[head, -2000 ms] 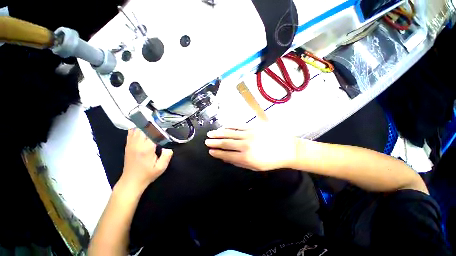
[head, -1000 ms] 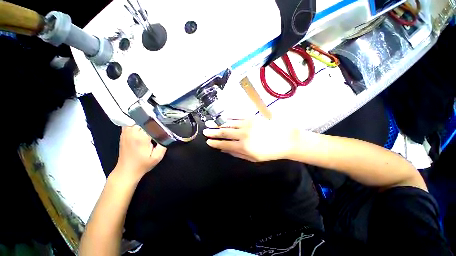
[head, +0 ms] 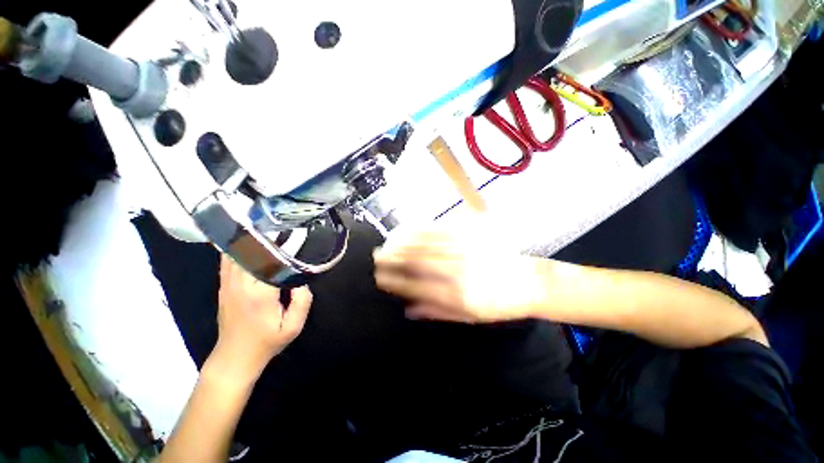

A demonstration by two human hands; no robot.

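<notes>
Black cloth (head: pixel 348 303) lies under the sewing machine's needle area (head: pixel 366 185) and spreads towards my lap; its edges merge with my dark clothes. My left hand (head: pixel 255 312) is on the cloth left of the foot, its fingertips partly hidden behind the curved metal guard (head: pixel 327 258). The thumb points towards the guard; whether it pinches cloth cannot be told. My right hand (head: pixel 452 276) is at the cloth right of the foot, fingers bent and blurred; its grip cannot be told. The white machine head (head: pixel 361 81) hides part of the work.
Red scissors handles (head: pixel 500 145), yellow-orange snips (head: pixel 583 93) and a tan strip (head: pixel 456 174) lie on the table right of the needle. A black band (head: pixel 539 45) hangs over the machine head. A clear plastic bag (head: pixel 682 86) lies in the tray at upper right.
My right hand has moved slightly down, away from the foot, and its fingers are now more bent. The machine head has shifted left in view. My left hand stays beside the guard.
</notes>
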